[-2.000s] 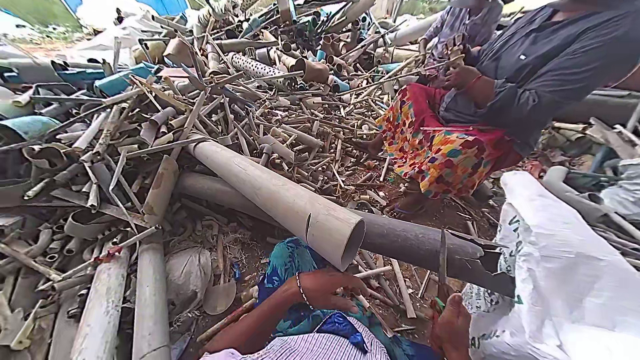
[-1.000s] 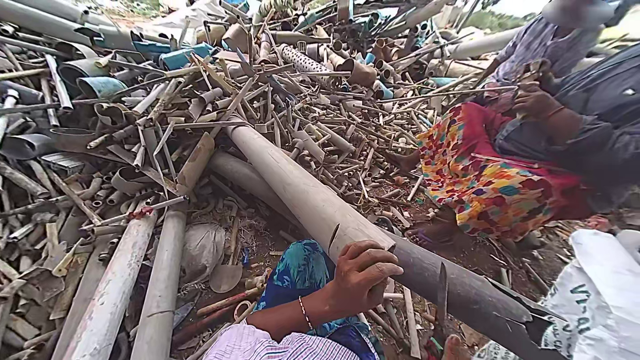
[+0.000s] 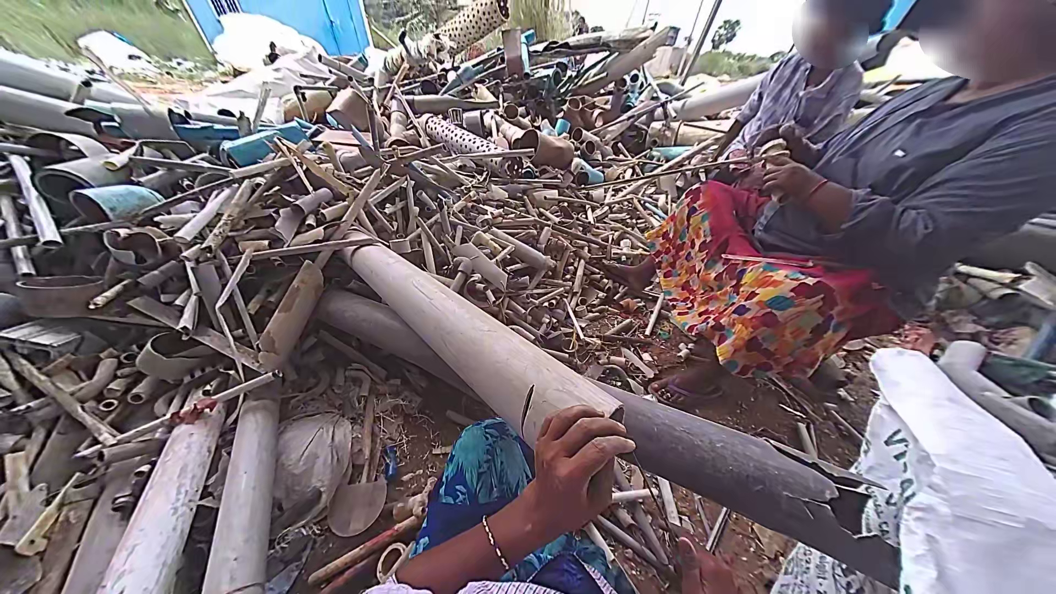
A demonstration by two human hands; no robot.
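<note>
A long pale grey plastic pipe [image 3: 462, 330] slants from the scrap pile down toward me, with a dark slit near its near end. My left hand [image 3: 577, 462], with a bracelet at the wrist, grips that near end, fingers over the rim. A thicker dark grey pipe [image 3: 718, 454] lies beneath it, its right end broken and jagged. My right hand [image 3: 701, 569] shows only in part at the bottom edge, below the dark pipe; what it holds cannot be made out.
A heap of scrap pipe pieces [image 3: 495, 247] spreads ahead and left. Two people sit at the right, one in a patterned skirt [image 3: 742, 289]. A white woven sack [image 3: 949, 478] stands at the lower right. Long pipes [image 3: 239, 495] and a flat spade-like blade [image 3: 357, 505] lie lower left.
Two seconds ago my left hand was apart from the pale pipe, over my lap; it has since moved onto the pipe's near end. A blade upright near my right hand earlier no longer shows clearly.
</note>
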